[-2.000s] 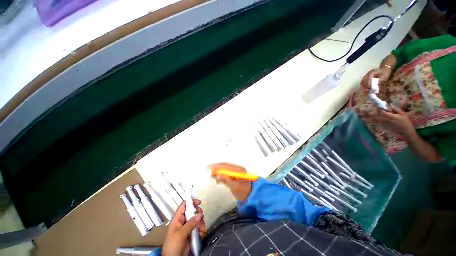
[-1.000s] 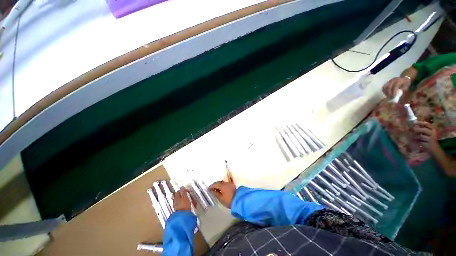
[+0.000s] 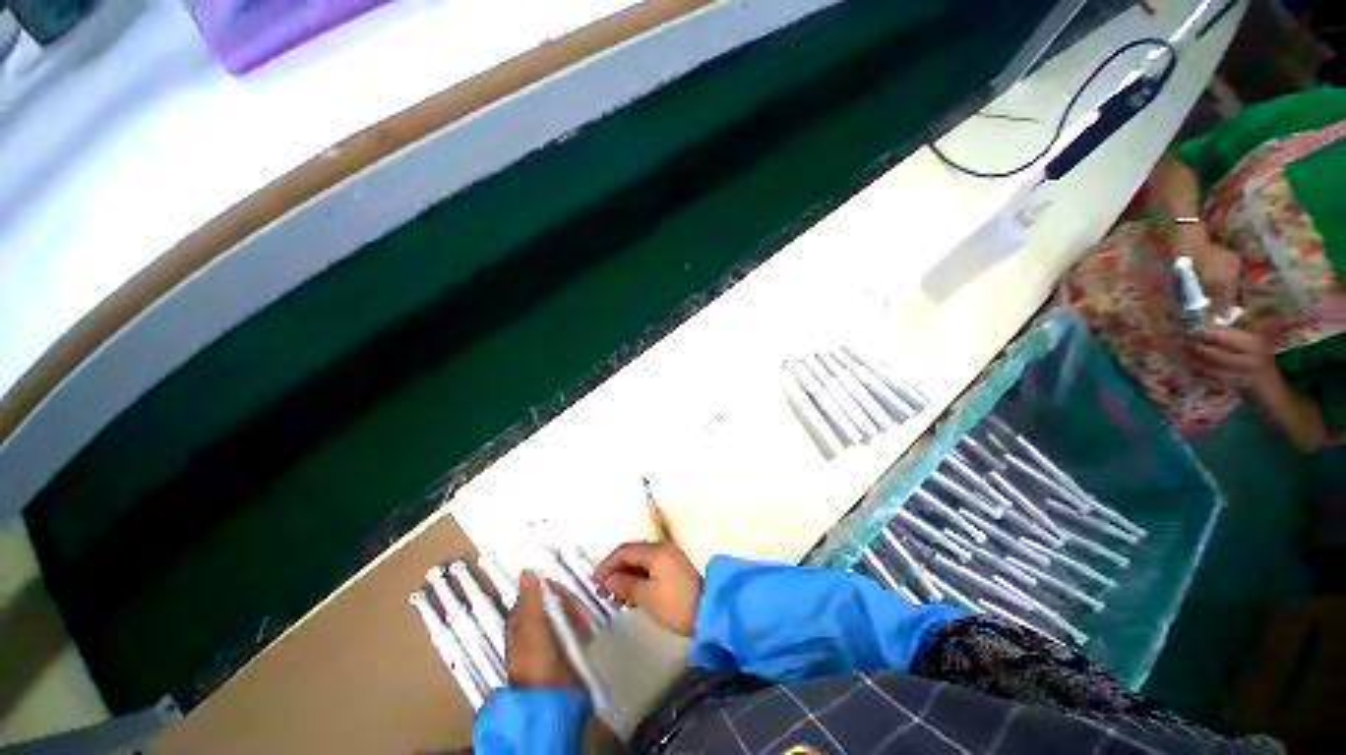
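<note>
My left hand (image 3: pixel 540 643) is at the row of silver-white tubes at the bench's near end, its fingers on one tube (image 3: pixel 573 637) that points up and away; blur hides the exact grip. My right hand (image 3: pixel 660 581) is just right of it, fingers bent near the tube tops. The orange-yellow tool (image 3: pixel 658 516) sticks out past the right hand, its thin dark tip pointing away; the rest is hidden by the hand. Several tubes (image 3: pixel 464 627) lie side by side left of my left hand, on brown cardboard (image 3: pixel 318 649).
Slim pale pieces (image 3: pixel 853 398) lie in a group on the white bench (image 3: pixel 738 332). Right of it, a teal crate (image 3: pixel 1174 509) holds many tubes. A black corded tool (image 3: pixel 1100 126) lies farther off. A coworker's hands hold a white part (image 3: pixel 1190 286). The dark green belt (image 3: pixel 399 354) runs beyond the bench.
Two seconds ago my left hand held a tube upright and my right hand held the tool crosswise. Both hands have come together over the row, and the tool now points away.
</note>
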